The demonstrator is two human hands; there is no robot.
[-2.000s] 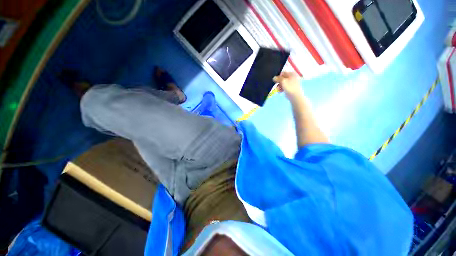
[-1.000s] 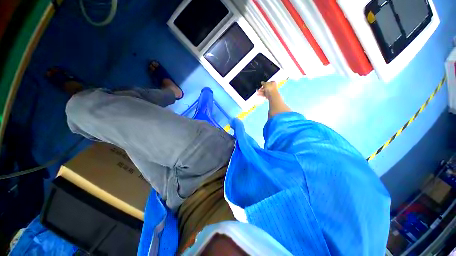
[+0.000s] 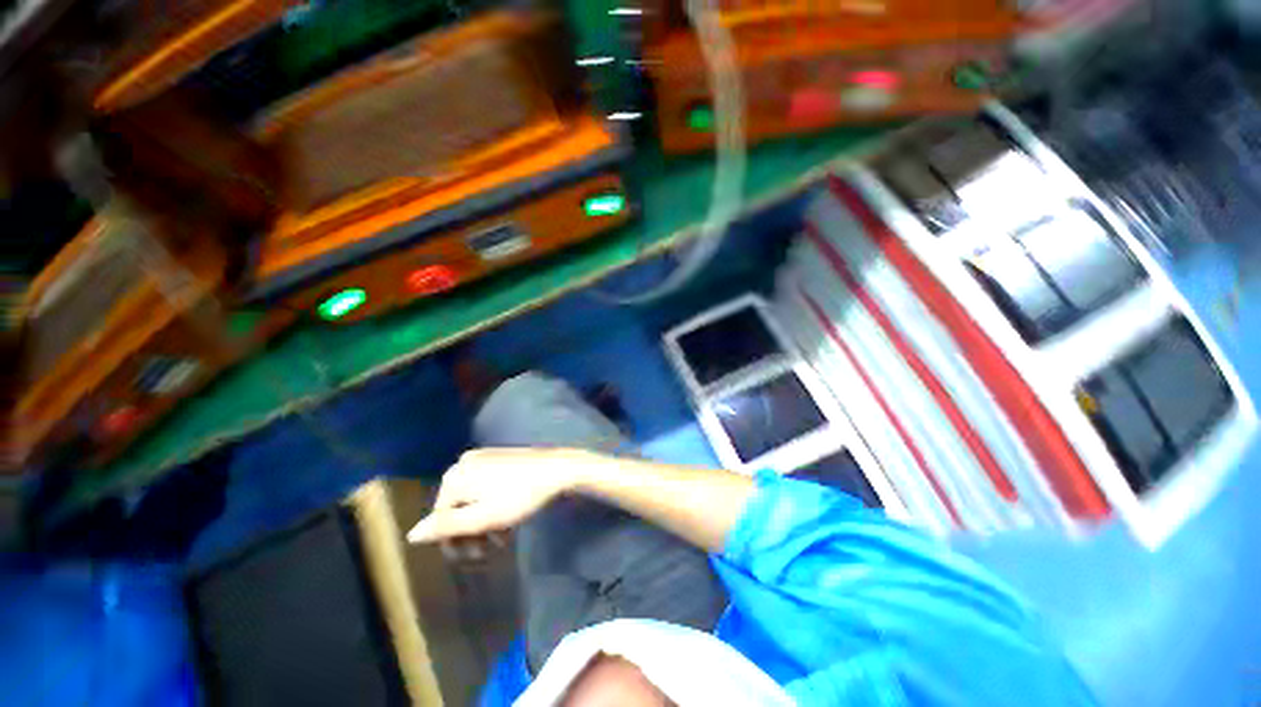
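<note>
My right hand (image 3: pixel 481 500) reaches across my lap, over the edge of the carton (image 3: pixel 394 594) by my knees. It is blurred, its fingers point left, and no panel shows in it; how far the fingers are closed is unclear. My left hand is not in view. The black tray (image 3: pixel 293 622) lies on the carton at lower left. The low white foam tray (image 3: pixel 708 414) at centre right has dark panels (image 3: pixel 770 416) in its pockets; my right sleeve partly hides its near end.
An orange press (image 3: pixel 456 263) with two green lit buttons and a red one stands on the green-topped bench (image 3: pixel 415 339). Other presses stand either side. A pale hose (image 3: pixel 726 152) hangs over the bench edge. Stacked white trays with red stripes (image 3: pixel 954 373) stand on the right.
My right hand has left the low white tray, where it set a dark panel, and moved left over my lap. The view has swung toward the presses.
</note>
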